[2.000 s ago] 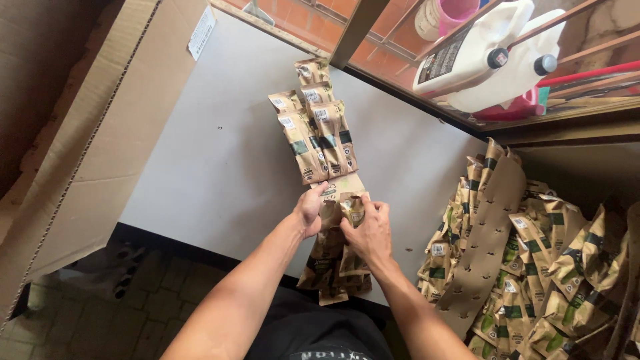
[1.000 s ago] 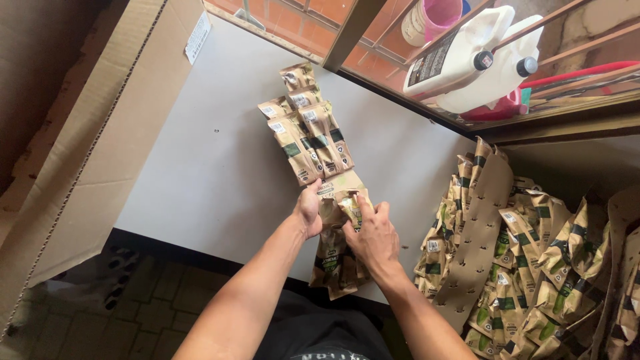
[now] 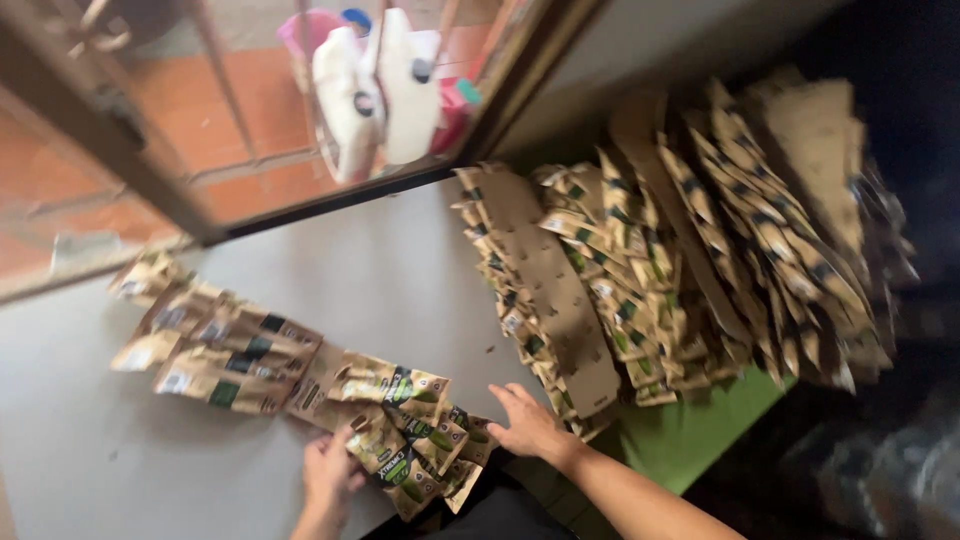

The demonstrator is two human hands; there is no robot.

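Across the grey tabletop [image 3: 285,285] lies a cardboard display strip [image 3: 316,386] carrying overlapping brown packets, some [image 3: 247,352] at its left part and others [image 3: 390,386] at its near right part. My left hand [image 3: 330,469] is at the strip's lower edge, its fingers against a packet [image 3: 394,461]; whether it grips is unclear. My right hand [image 3: 529,424] is off the packets, fingers spread, just right of the near group and close to the standing row of loaded cardboard strips [image 3: 555,292]. Nothing shows in it.
More packet-loaded strips [image 3: 780,247] stand in a row at the right, over a green surface [image 3: 675,435]. Behind the table's far edge is a window frame [image 3: 337,199] with bars; white jugs [image 3: 409,90] and a pink bucket [image 3: 307,34] stand beyond it.
The view has swung strongly to the right. My right hand has let go of the packets on the strip and moved right, toward the standing strips. My left hand stays by the strip.
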